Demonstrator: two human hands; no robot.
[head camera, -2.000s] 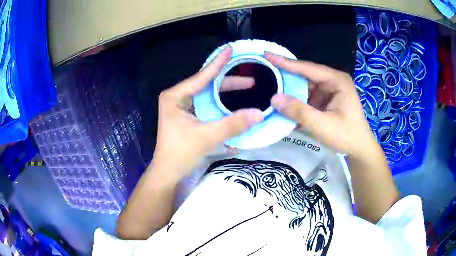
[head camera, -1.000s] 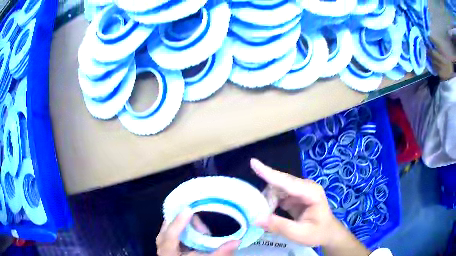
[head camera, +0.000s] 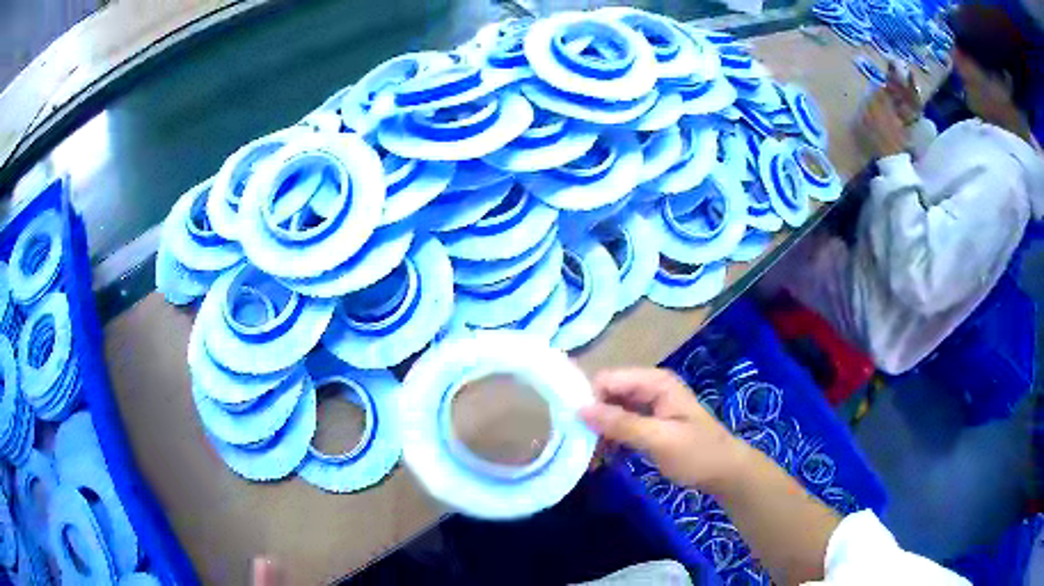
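My right hand (head camera: 658, 426) pinches the right rim of an assembled ring (head camera: 424, 441), a wide pale disc with a raised collar round its hole. The ring is held above the bench's front edge, in front of the pile of assembled rings (head camera: 487, 246). The pile lies in overlapping rows on the tan bench. Of my left hand only a blurred fingertip (head camera: 265, 571) shows at the bottom edge; the rest is cut off, so its state cannot be told.
A blue disc tray (head camera: 103, 424) with stacked discs stands at the left. A blue collar ring bin (head camera: 847, 441) full of loose hoops is below the bench edge at the right. A dark green conveyor (head camera: 229, 126) runs behind. Another person (head camera: 944, 218) sits at the upper right.
The view has swung up to the bench. My right hand has carried the ring up and forward to the bench edge. My left hand has let go of it and moved away to the lower left.
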